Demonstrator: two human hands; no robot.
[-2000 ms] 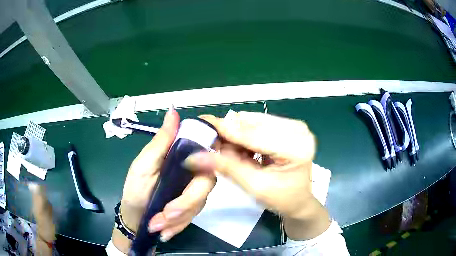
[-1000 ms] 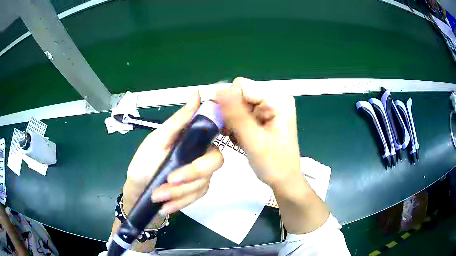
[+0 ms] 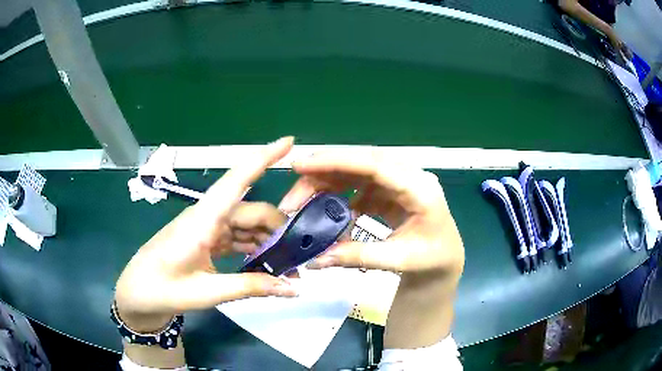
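Note:
A pen unit (image 3: 301, 233) is held between both hands above the bench, its black side with a round button and an oval ribbed patch facing up. My left hand (image 3: 203, 250) holds its lower left part with thumb and fingers. My right hand (image 3: 395, 224) holds its wide upper right end. Fingers hide parts of the unit. Below lies a label sheet (image 3: 290, 319), white, with black-outlined stickers showing beside my right hand. A yellowish card (image 3: 372, 311) lies partly under my right wrist.
Several pen units (image 3: 533, 221) lie in a row at right. Another pen unit (image 3: 181, 191) lies on a crumpled white cloth (image 3: 150, 190) by the post (image 3: 94, 87). A white bottle (image 3: 34, 209) stands at left. A person's arm (image 3: 595, 22) shows at top right.
The pen unit has turned so its black buttoned side faces up, and both hands now grip it. The view has shifted. The pen unit lying at left two seconds ago is gone from there.

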